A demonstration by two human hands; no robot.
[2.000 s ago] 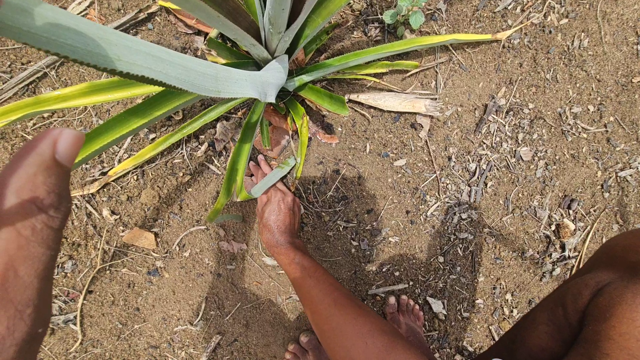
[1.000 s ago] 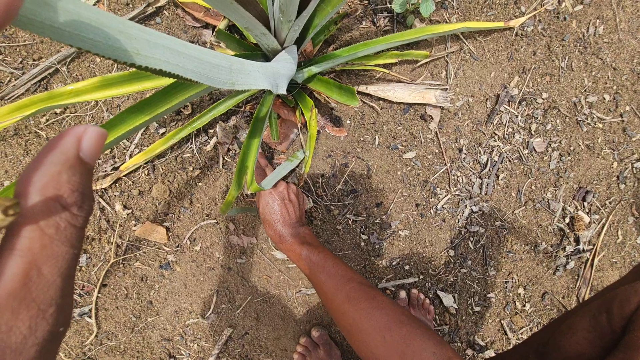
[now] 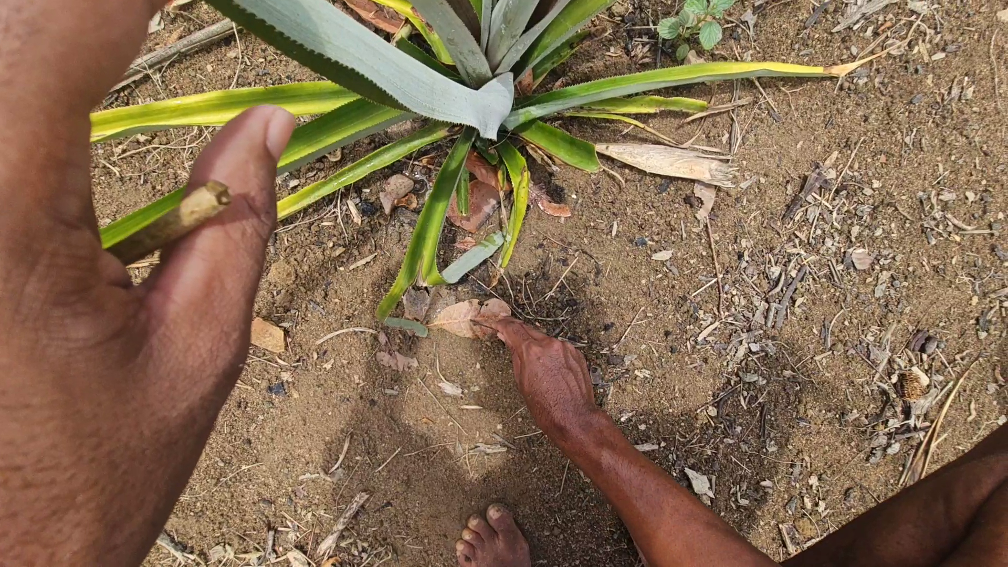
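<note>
My left hand (image 3: 181, 260) looms large and close at the left, its thumb raised. A thin dry stick (image 3: 193, 213) lies in the crook of that thumb, its cut end showing; the other end is hidden. On the sandy ground my right hand (image 3: 551, 374) has its fingertips on the edge of a dry brown leaf (image 3: 457, 319). Just above it stands a pineapple plant (image 3: 441, 94) with long, spiny-edged leaves, grey-green in the middle and yellow-green low down. One bent lower leaf (image 3: 429, 228) droops close to the dry leaf.
A pale dry husk (image 3: 669, 161) lies right of the plant's base. Near the top grows a small round-leaved seedling (image 3: 697, 25). Dry twigs and leaf litter (image 3: 787, 295) are strewn on the right. A bare foot (image 3: 492, 539) shows at the bottom, with a bare leg (image 3: 929, 504) at lower right.
My right hand has come out from beneath the plant's drooping leaves, with a dry leaf now at its fingertips. The left hand reaches further into view, and the stick in it shows more.
</note>
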